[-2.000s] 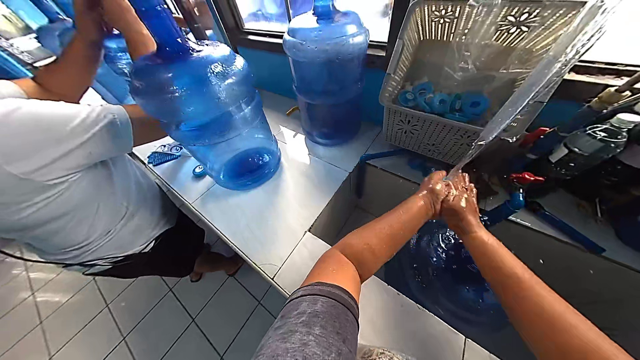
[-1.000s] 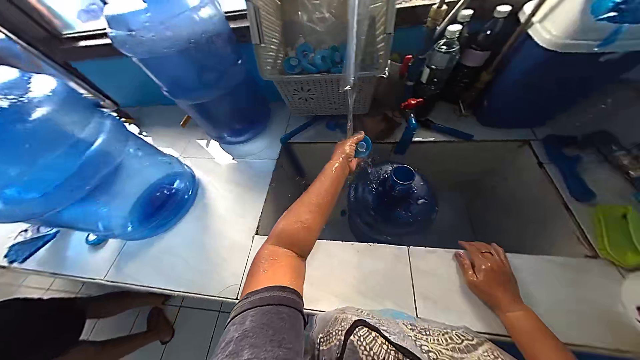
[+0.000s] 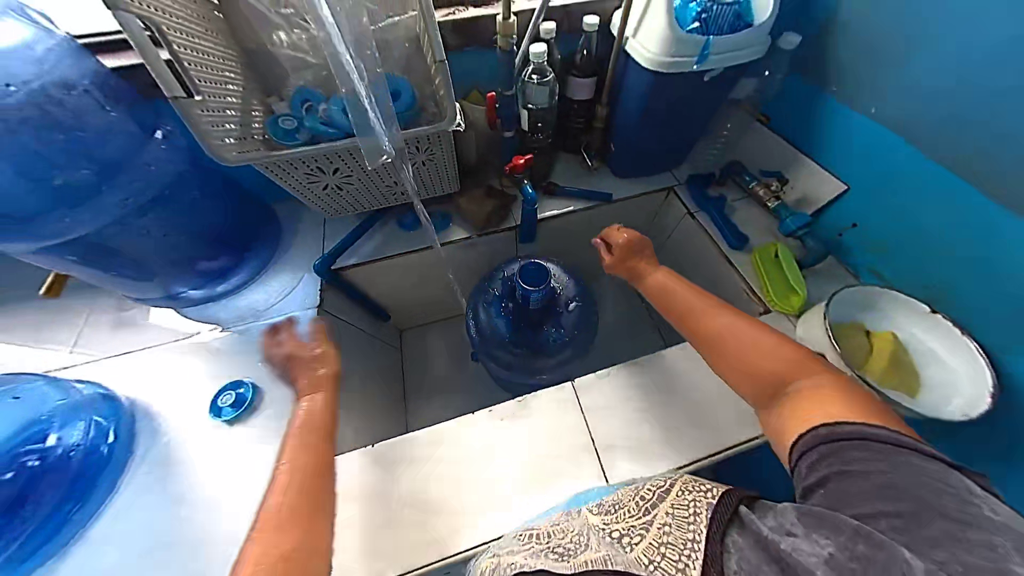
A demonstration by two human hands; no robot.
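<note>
In the tiled sink basin (image 3: 448,376) a blue water jug (image 3: 532,328) stands upright, its neck uncovered. Beside the basin's left edge, my left hand (image 3: 302,356) is empty with its fingers apart, slightly blurred. Near it on the white tiles lies a blue cap (image 3: 234,401). My right hand (image 3: 626,254) is over the basin's right part, above and right of the jug's neck, with fingers curled; whether anything is inside them is hidden. Water runs from a clear plastic sleeve (image 3: 364,88) down toward the jug's left side. A blue faucet with a red handle (image 3: 520,166) is behind the jug.
Large blue jugs (image 3: 120,184) occupy the left. A plastic basket (image 3: 344,172) with blue caps is at the back, beside several bottles (image 3: 538,96) and a blue-and-white container (image 3: 660,104). At right are a green brush (image 3: 780,278) and a white bowl (image 3: 952,360) holding sponges.
My left hand has left the water stream, and the blue cap it held a second ago now lies on the tiles. My right hand has moved from the counter edge to over the basin.
</note>
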